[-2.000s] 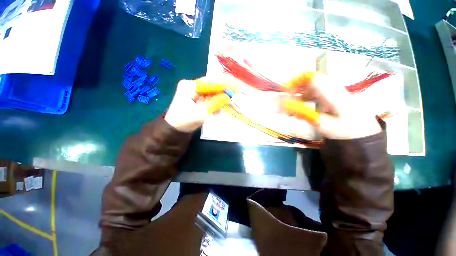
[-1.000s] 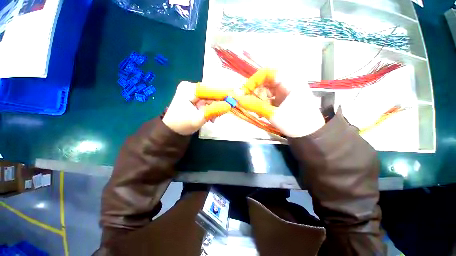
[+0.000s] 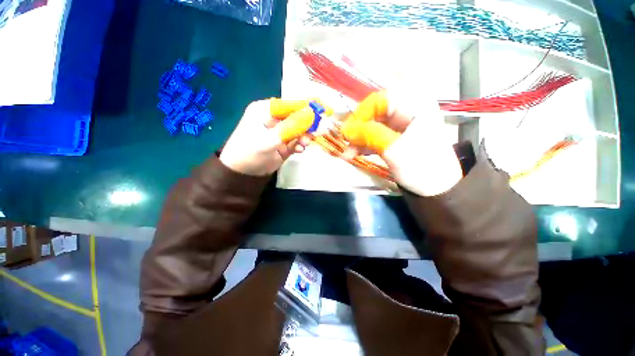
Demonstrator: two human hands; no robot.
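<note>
My left hand (image 3: 268, 135), with orange finger cots, holds a small blue connector housing (image 3: 316, 117) between thumb and finger over the left part of the tray. My right hand (image 3: 411, 142), also in orange cots, is just right of the housing, its cotted fingertips close together. Whether a wire is between them is too blurred to tell. Orange-yellow wires (image 3: 372, 167) run in the near tray compartment below both hands. Red wires (image 3: 334, 75) lie behind the hands and pass under the right one.
The white divided tray (image 3: 471, 69) holds teal-and-white wires (image 3: 418, 19) at the far side. A pile of blue housings (image 3: 182, 101) lies left of it. A blue bin (image 3: 66, 125) with a printed sheet (image 3: 31, 55) is far left. A clear bag (image 3: 240, 8) is behind.
Two seconds ago my right hand was farther right, blurred over the tray; it came in to the housing, then drew slightly apart. The housing is now turned more upright. The view has shifted slightly.
</note>
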